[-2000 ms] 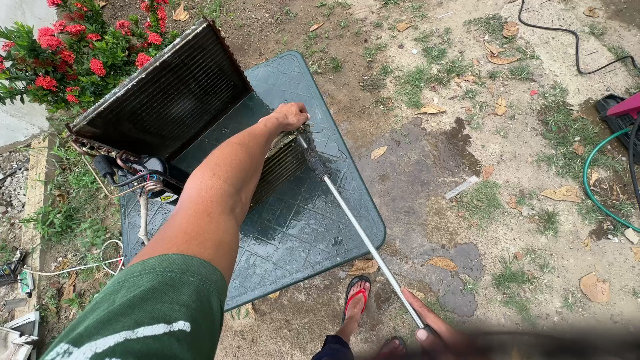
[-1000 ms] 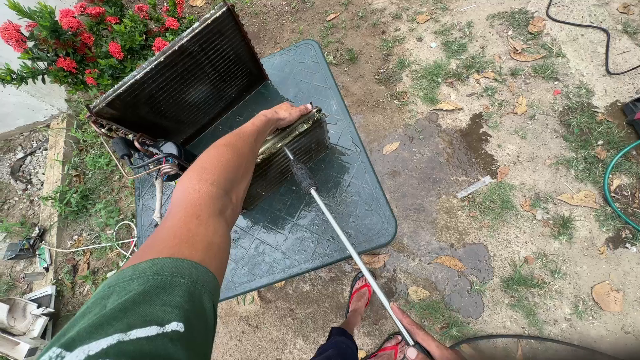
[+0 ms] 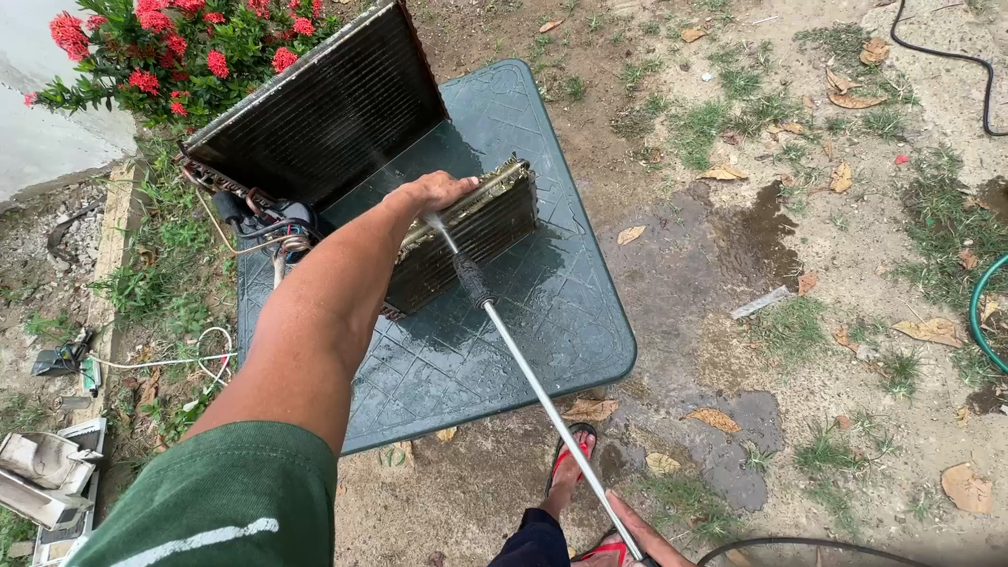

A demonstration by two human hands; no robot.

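Note:
My left hand (image 3: 435,191) grips the top edge of the smaller finned coil (image 3: 472,256), which stands on the wet green plastic table (image 3: 579,315). At the bottom edge, my right hand (image 3: 646,535) is wrapped around the rear of a pressure washer's metal lance (image 3: 535,378), its handle mostly out of view. The lance's tip points at the coil's top edge, close beside my left hand, with water spraying there. A larger finned coil (image 3: 323,102) stands tilted behind, joined to copper pipes and a dark compressor (image 3: 291,220) at its lower left.
Red flowers on a bush (image 3: 216,63) border the table's far left. White plastic parts (image 3: 47,480) and a thin white cable (image 3: 165,362) lie at left. A black hose (image 3: 787,542) runs near my feet in red-strapped flip-flops (image 3: 579,457). A green hose (image 3: 976,315) lies at right.
The lance's tip has moved left along the smaller coil, from its right end toward my left hand. The smaller coil's broad finned face shows more than two seconds ago.

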